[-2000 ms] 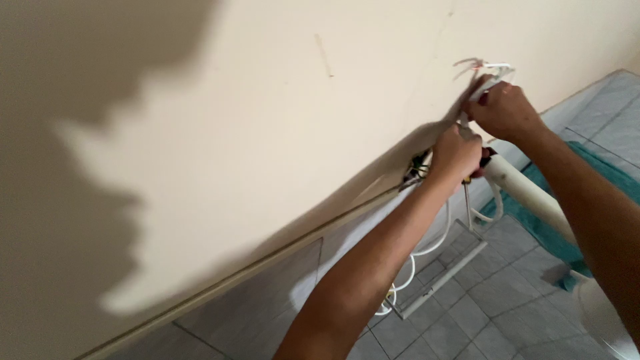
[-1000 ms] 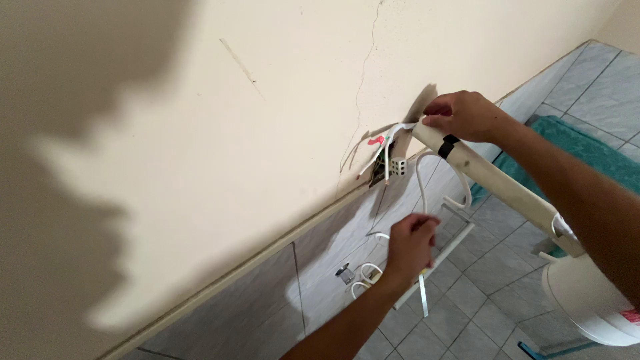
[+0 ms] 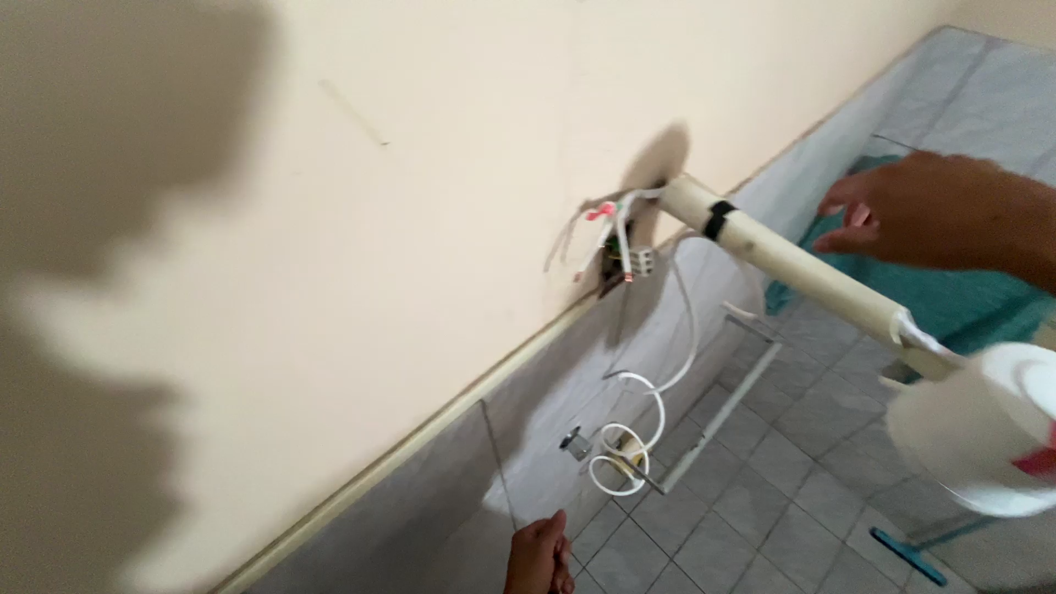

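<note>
My right hand (image 3: 907, 210) hovers at the right above the pipe, thumb and fingers apart, holding nothing visible. At the bottom centre is my left hand (image 3: 540, 557), its fingers curled; whether something is inside cannot be told. A cream plastic pipe (image 3: 813, 268) with a black tape band slants from the wall to a white shower heater (image 3: 978, 421). White wires (image 3: 624, 239) with bare copper ends stick out beside the pipe's wall end, near red tape. A white terminal block (image 3: 641, 261) sits at the wall box (image 3: 612, 264), where green and yellow wires show.
A coiled white cord or hose (image 3: 657, 412) hangs near a metal towel bar (image 3: 722, 417) and a chrome valve fitting (image 3: 575, 444). Teal cloth (image 3: 932, 289) lies behind the pipe. A blue squeegee (image 3: 907, 557) rests on the grey tiled floor (image 3: 767, 478) below.
My right hand has let go at the pipe's wall end and moved right. My left hand has moved down to the frame's bottom; the white strip seen below it a second ago is out of sight.
</note>
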